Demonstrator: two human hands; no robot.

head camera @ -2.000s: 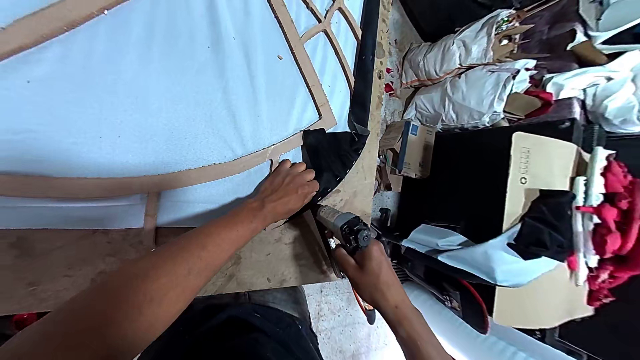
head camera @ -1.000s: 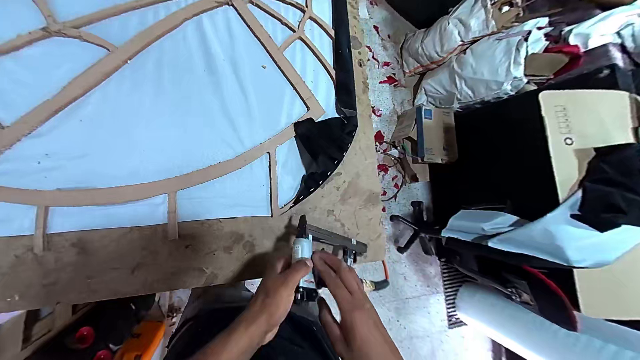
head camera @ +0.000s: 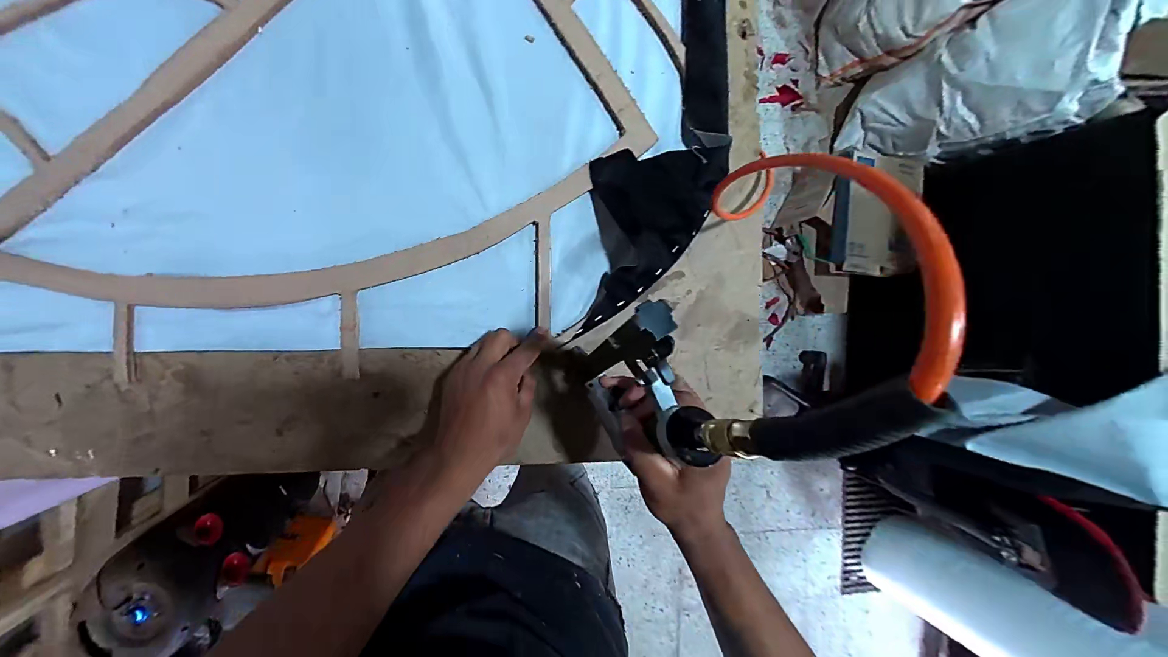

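My right hand (head camera: 671, 447) grips a pneumatic staple gun (head camera: 652, 356) by its handle. A black hose with a brass fitting and an orange coiled air hose (head camera: 940, 274) run from it. The gun's head is close to the lower end of a curved, stapled edge of black fabric (head camera: 657, 201). My left hand (head camera: 488, 392) presses at the panel's lower edge, fingertips beside a thin strip of the tan cut-out frame (head camera: 338, 278). Pale blue-white fabric (head camera: 365, 146) lies beneath that frame. Whether the left fingers pinch anything is hidden.
The panel lies on a stained wooden table (head camera: 255, 411). To the right are white sacks (head camera: 995, 73), a cardboard box (head camera: 881, 214) and a white roll (head camera: 976, 584). Below the table's left part, an orange object (head camera: 301, 543) and red round parts show.
The left hand has left the staple gun it was touching and moved to the panel's edge. The right hand now holds the gun up beside the black fabric's lower end, with the orange hose in view.
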